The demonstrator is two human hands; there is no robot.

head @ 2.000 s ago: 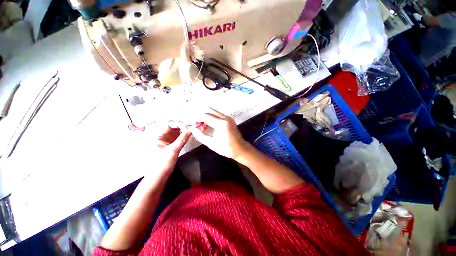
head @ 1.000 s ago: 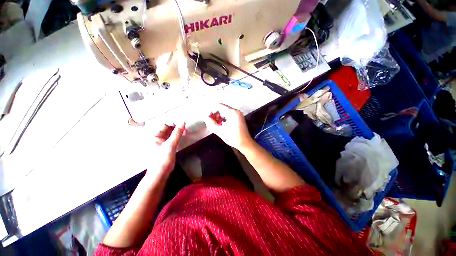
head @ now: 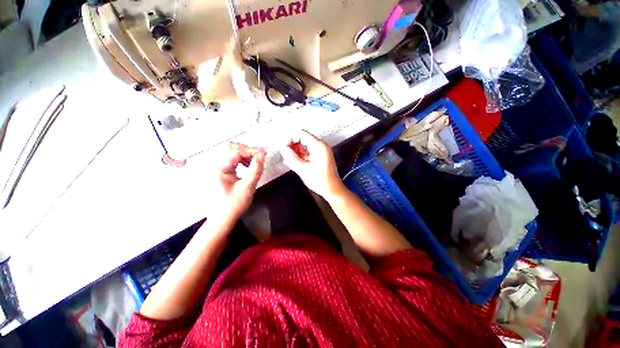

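Note:
My left hand [head: 243, 173] is over the front edge of the white table, thumb and fingertips pinched together. My right hand [head: 307, 160] is just to its right, fingers curled and thumb against them. A small pale fabric piece [head: 273, 158] shows between the fingertips, washed out against the table; its outline cannot be made out. The cream sewing machine [head: 204, 41] with magenta lettering stands behind the hands. Its needle area is left of and beyond my left hand.
Black-handled scissors [head: 284, 87], blue snips [head: 322, 104], a screwdriver [head: 370, 107] and a green-handled tool [head: 378, 90] lie by the machine. Dark strips [head: 35, 146] lie at left. A blue crate [head: 425, 238] with cloth is below right; a clear plastic bag [head: 494, 54] is at upper right.
My left hand has moved right and up, closer to my right hand, and its fingers have curled differently. The machine and table have shifted slightly left and up in view.

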